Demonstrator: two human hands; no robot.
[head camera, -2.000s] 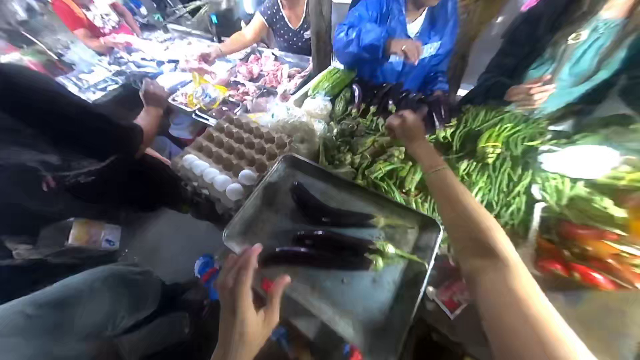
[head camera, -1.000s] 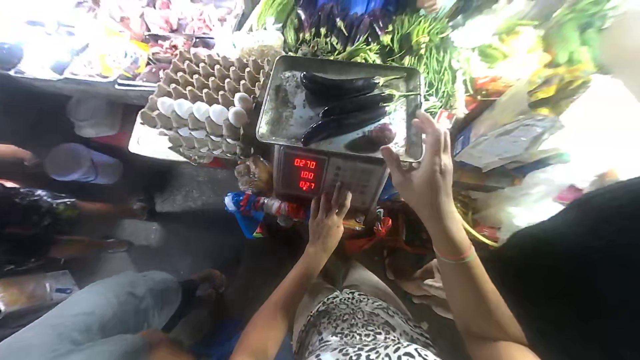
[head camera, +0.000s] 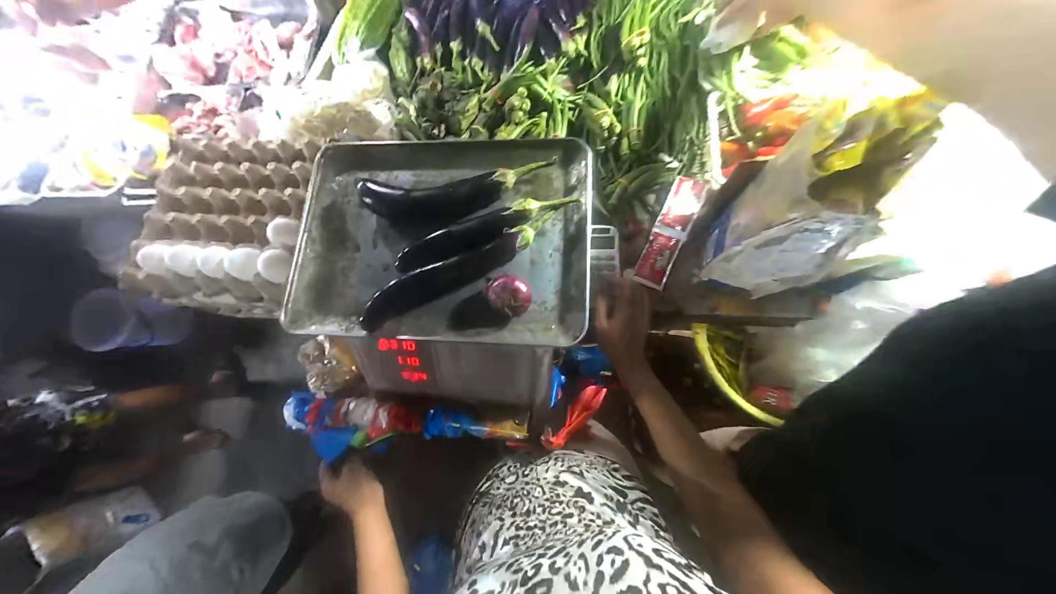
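Observation:
Several dark eggplants and one red onion lie in a metal tray on a digital scale with a lit red display. My left hand is low on the left, at a blue plastic bag under the scale; its fingertips are partly hidden, so its grip is unclear. Beside the tray's right edge is my right hand, blurred, near a calculator; whether it holds anything cannot be told.
Egg cartons with white eggs stand left of the tray. Green beans and more eggplants are piled behind it. Red packets and clear plastic bags lie to the right. Another person's knee is at the lower left.
My left hand has moved from the scale's front down to the bags at the left. My right hand has gone from the tray's right corner to beside the calculator. The onion was absent two seconds ago.

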